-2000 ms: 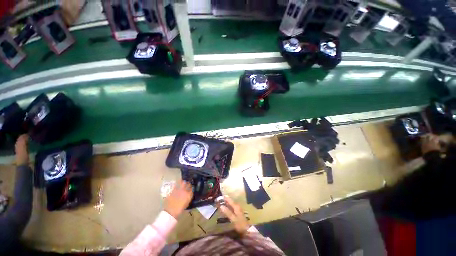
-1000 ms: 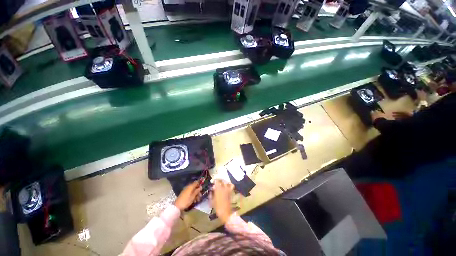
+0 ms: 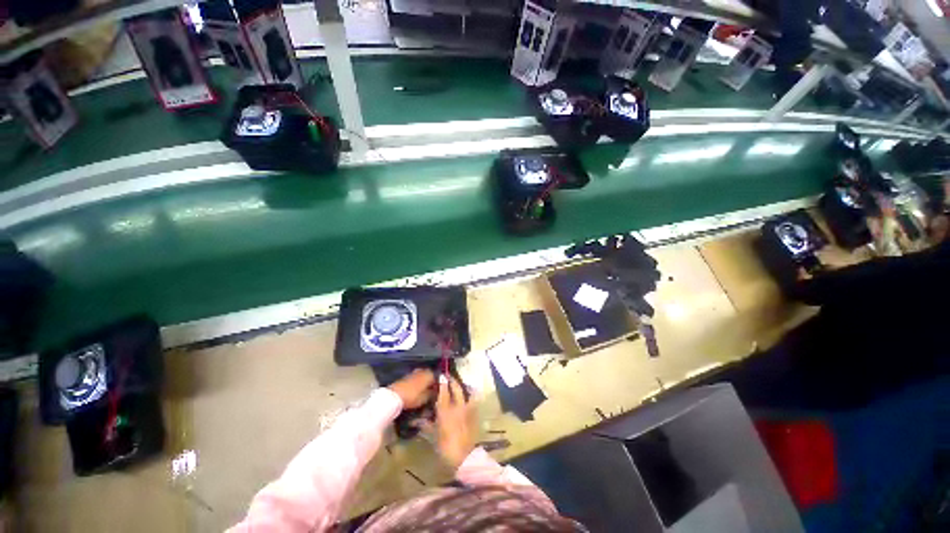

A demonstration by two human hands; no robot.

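Observation:
A black speaker front panel [image 3: 359, 338] with a silver driver [image 3: 389, 319] lies face down on the bench in front of me. Red wires [image 3: 447, 354] run from it to the black rear housing [image 3: 406, 425] below it, which my hands partly cover. My left hand [image 3: 415, 389] is at the housing's upper part, fingers bent. My right hand [image 3: 454, 419] is at its right side, fingertips up near the wires. The two hands are close together. Whether either hand grips a wire or a small part is too blurred to tell.
Black foam pads [image 3: 540, 333] and a white slip [image 3: 507, 362] lie right of the speaker, beside an open carton [image 3: 564, 313]. Another opened speaker [image 3: 104, 390] lies at left. The green conveyor [image 3: 417, 214] carries more. A large grey carton [image 3: 677, 458] stands at bottom right.
The view has shifted, moving the scene rightward since one second ago. My left hand has moved up and in over the housing. The housing is more covered by my hands.

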